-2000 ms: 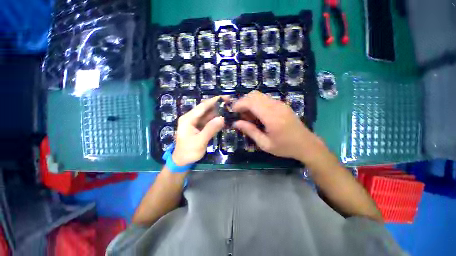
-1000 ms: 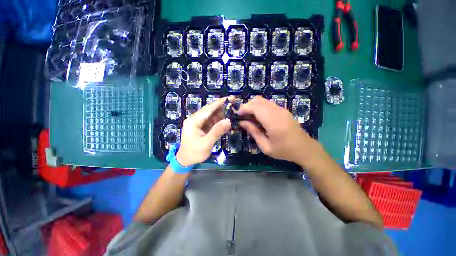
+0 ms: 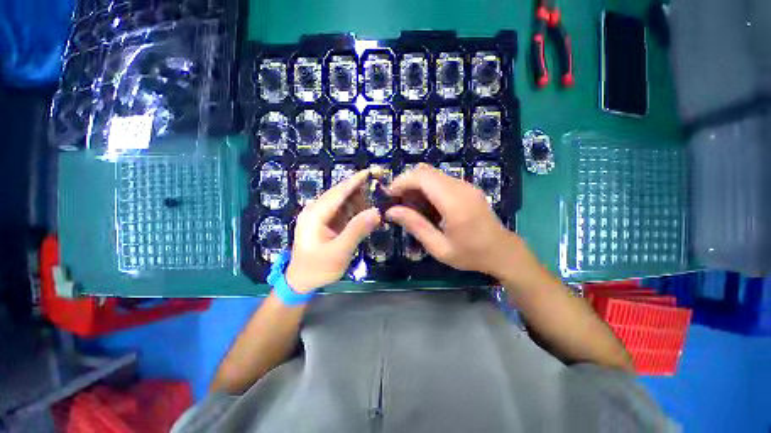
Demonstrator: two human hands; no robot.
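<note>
My left hand [image 3: 329, 239], with a blue band at the wrist, and my right hand [image 3: 451, 218] meet above the lower middle of the black blister tray [image 3: 510, 110]. Both hold a small dark component [image 3: 380, 196] between the fingertips; it is mostly hidden. The tray bears rows of silvery modules with dark round centres, such as one at the upper left [image 3: 273, 80]. My hands and the component cover some pockets in the lower two rows.
Clear small-cell trays lie left [image 3: 172, 241] and right [image 3: 626, 207]. A loose module [image 3: 538, 151], red-handled pliers [image 3: 552, 49] and a smartphone [image 3: 624, 63] lie to the right. Clear plastic [image 3: 156, 93] covers another black tray at upper left. Red baskets [image 3: 647, 334] stand below the bench.
The view has shifted slightly, so the bench things appear further left. My hands stay together over the tray, still pinching the component, with small changes in finger position.
</note>
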